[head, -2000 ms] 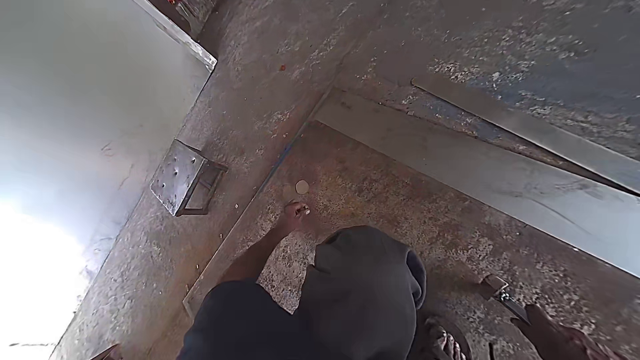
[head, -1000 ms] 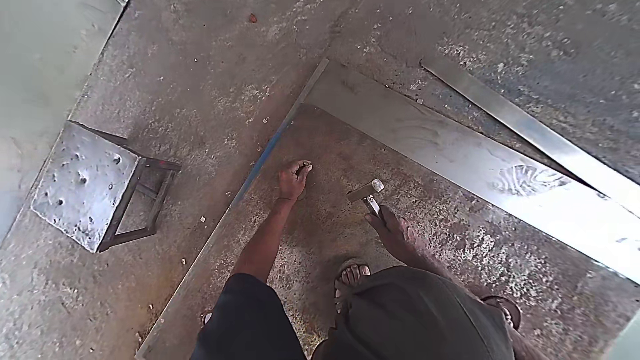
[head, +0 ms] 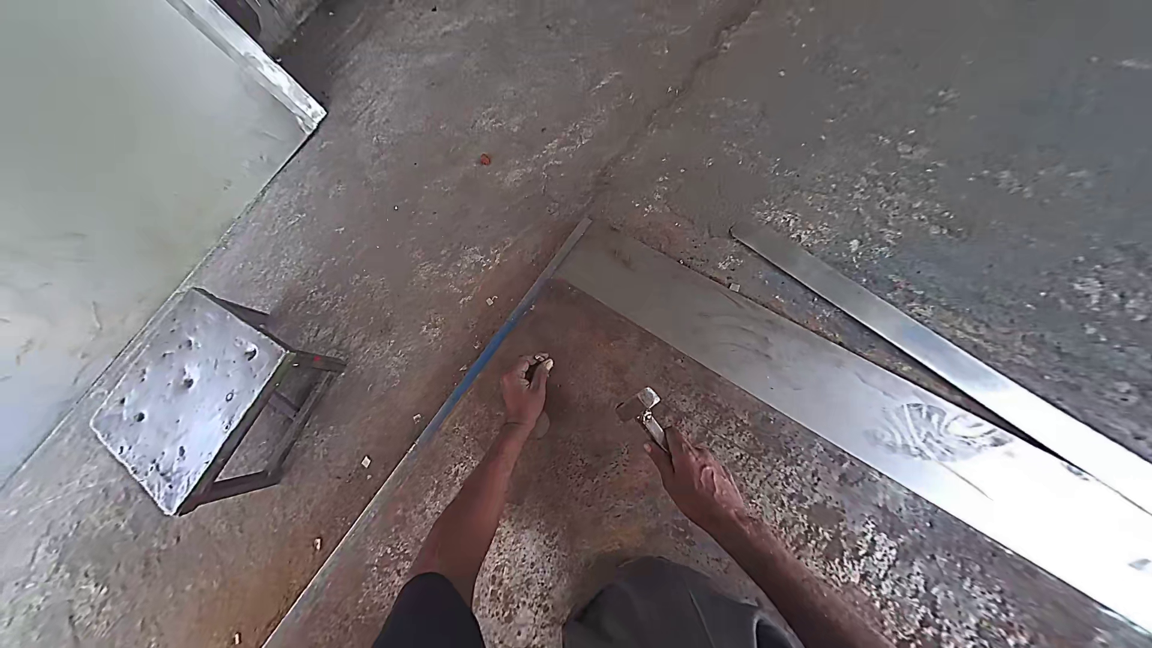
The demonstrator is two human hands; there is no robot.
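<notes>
My right hand (head: 697, 479) grips the handle of a hammer (head: 640, 405), whose head points up and left over the stained surface. My left hand (head: 526, 392) is closed around a small dark object (head: 536, 365) that I cannot identify, its end showing between thumb and fingers. Just below that hand a small pale disc (head: 542, 425) is partly visible on the stained surface. To the left of my left hand runs a straight edge strip, partly blue (head: 481, 360). A wide flat metal strip (head: 774, 360) lies to the right of both hands.
A narrower metal strip (head: 900, 333) lies beyond the wide one, at an angle to it. On the left stands a metal stool (head: 189, 396) with a dented top. A large pale panel (head: 117, 162) fills the upper left. A small red bit (head: 485, 159) lies on the floor.
The hammer, low at the right two seconds ago, has come in close to my left hand. The view has shifted between frames.
</notes>
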